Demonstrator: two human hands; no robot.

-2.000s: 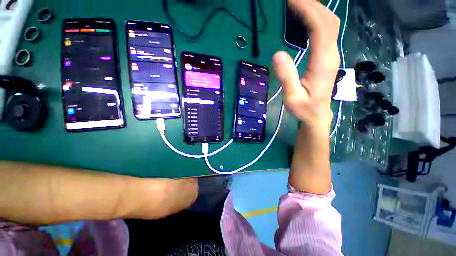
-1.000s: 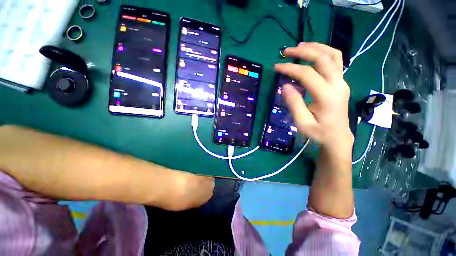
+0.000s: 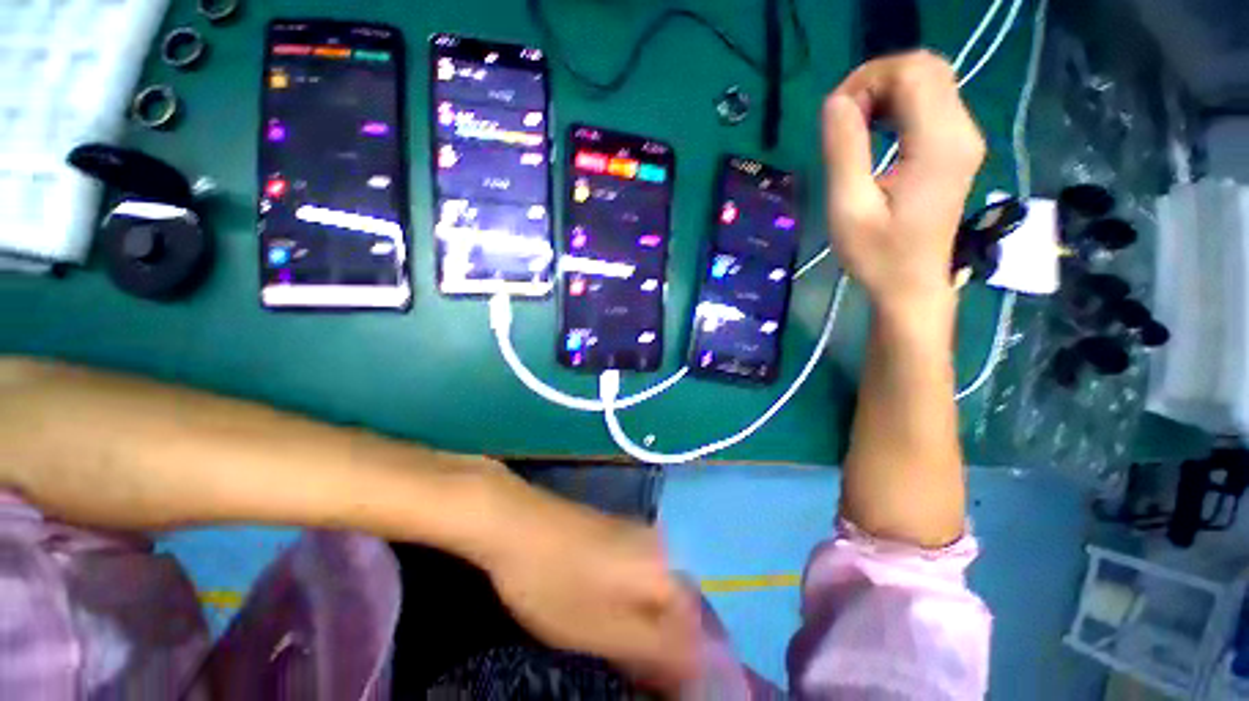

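Four black phones with lit app screens lie in a row on the green mat: the far left (image 3: pixel 336 164), second (image 3: pixel 493 164), third (image 3: pixel 615 253) and fourth (image 3: pixel 744 271). A metallic ring (image 3: pixel 733 104) lies above the fourth phone. My right hand (image 3: pixel 904 171) is raised right of the fourth phone, fingers curled; the fingertips are partly hidden and no held object shows. My left hand (image 3: pixel 596 603) is blurred, low over my lap below the mat edge; its fingers are unclear. An open round black charging case (image 3: pixel 155 249) stands at left.
Several rings (image 3: pixel 155 106) lie beside a white tray (image 3: pixel 69 123) at left. White cables (image 3: pixel 685 452) run from the middle phones. A black cable (image 3: pixel 603 82) lies behind. At right are a white label (image 3: pixel 1030 247), black round pieces (image 3: pixel 1096 353) in clear plastic and a white stack (image 3: pixel 1205 301).
My left hand has swung into view over my lap. My right hand has moved off the fourth phone and curled its fingers. The third phone's screen changed from a pink block to coloured blocks.
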